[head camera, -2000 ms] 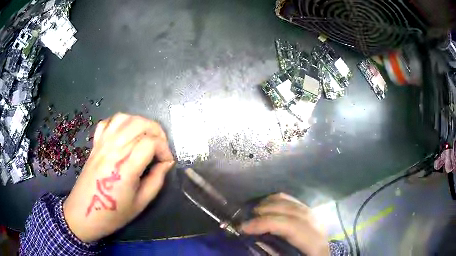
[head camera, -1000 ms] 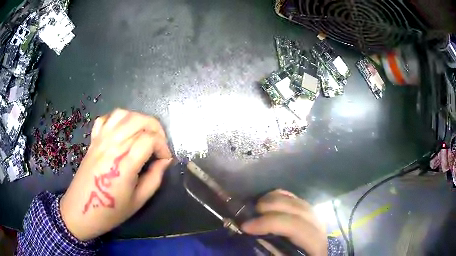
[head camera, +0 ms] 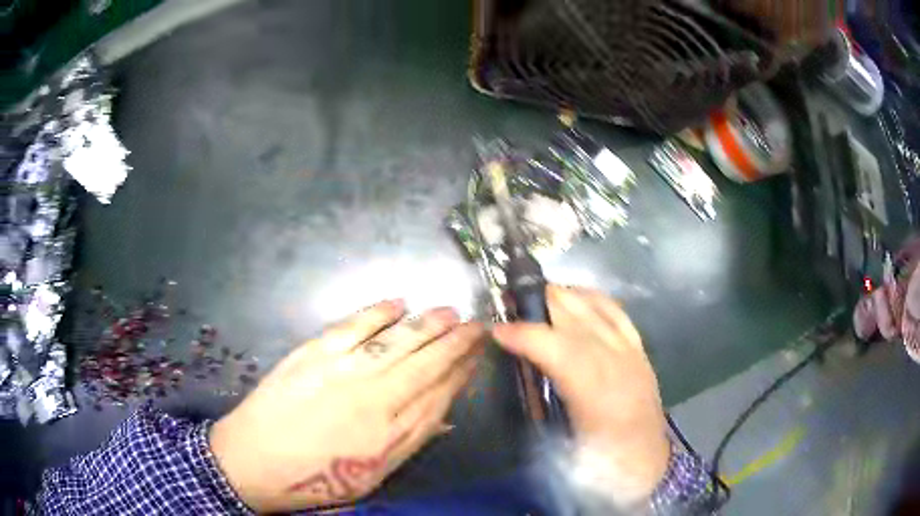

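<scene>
My right hand (head camera: 595, 378) grips the black handle of the soldering iron (head camera: 525, 282). The iron points up and away, and its blurred tip end lies over or in front of the small circuit boards (head camera: 580, 191) at centre right; I cannot tell if it touches them. My left hand (head camera: 353, 403) lies palm down near the front of the mat, fingers extended towards my right hand. Its fingertips are beside the iron; whether anything is under the palm is hidden. Tiny dark-red components (head camera: 141, 348) lie scattered left of my left hand.
A heap of silvery boards (head camera: 35, 262) lines the left edge. A fume extractor fan (head camera: 625, 50) stands at the top right, with a white reel with an orange-red band (head camera: 746, 136) beside it. A pink object (head camera: 893, 307) and a black cord (head camera: 767, 393) are at the right.
The view has shifted. My left hand has opened from its pinch and moved right. My right hand has raised the iron from near the left fingertips and turned it towards the small boards.
</scene>
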